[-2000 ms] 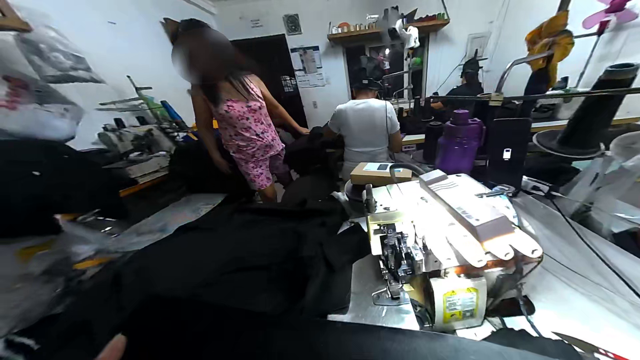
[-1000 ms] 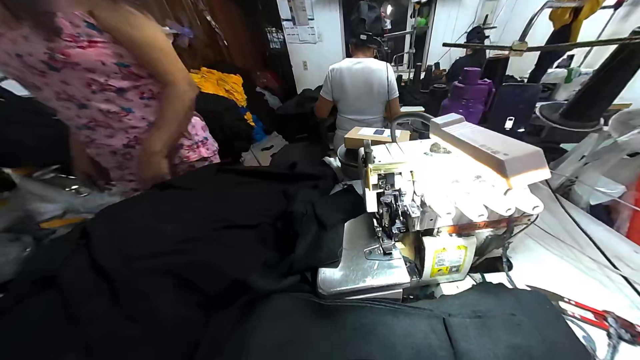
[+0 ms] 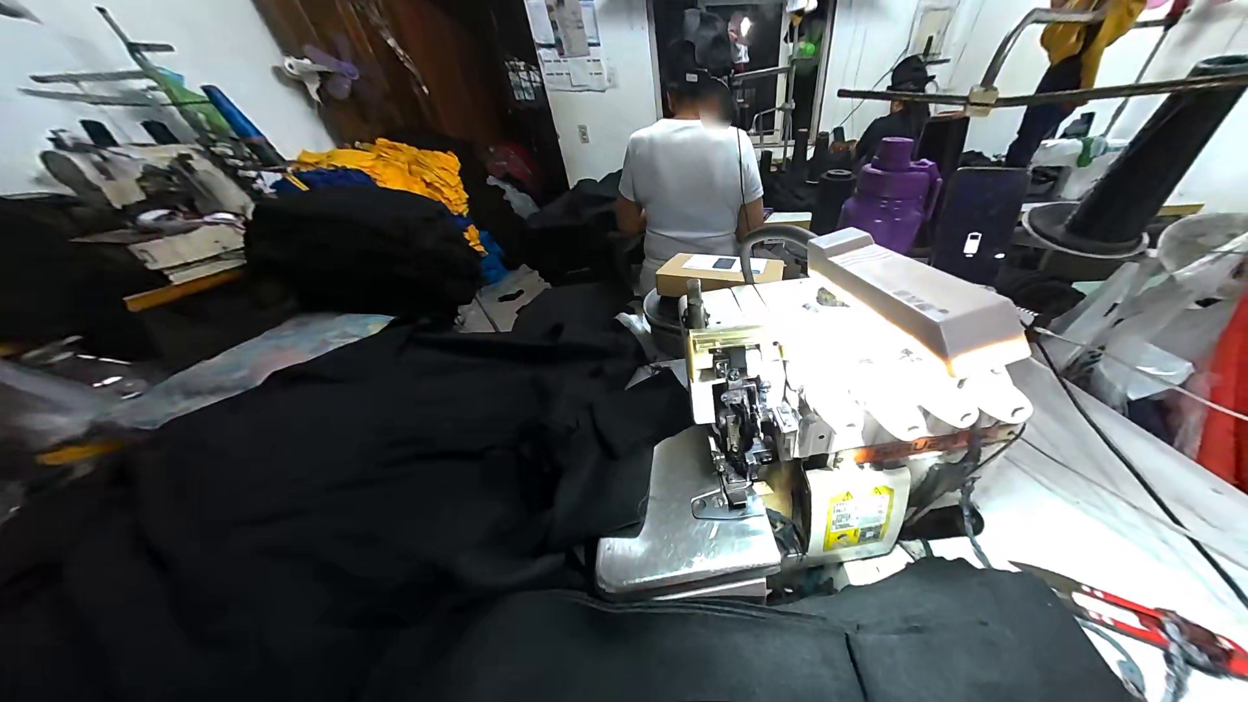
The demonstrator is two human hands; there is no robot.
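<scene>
Neither my left hand nor my right hand shows in the head view now. A large heap of black fabric [image 3: 390, 468] covers the left and middle of the table, reaching the metal bed plate [image 3: 692, 526] of an overlock sewing machine [image 3: 838, 380]. Along the bottom edge lies a flat, dark piece of fabric with stitched seams [image 3: 741, 648], in front of the machine. The machine's lamp is lit over its white body, and its presser foot area [image 3: 736, 439] has no fabric under it that I can see.
Red-handled snips [image 3: 1150, 619] lie at the lower right. Behind the machine stand a cardboard box [image 3: 717, 273], a purple bottle [image 3: 889, 195] and a phone [image 3: 978, 224]. A thread cone [image 3: 1150, 156] is at right. A person in a white shirt [image 3: 687, 185] sits beyond, with yellow fabric [image 3: 400, 171] farther left.
The person in pink, at the left in both earlier frames, is out of view. The flat dark fabric lies before the machine since the middle frame. A fingertip seen two seconds ago is gone.
</scene>
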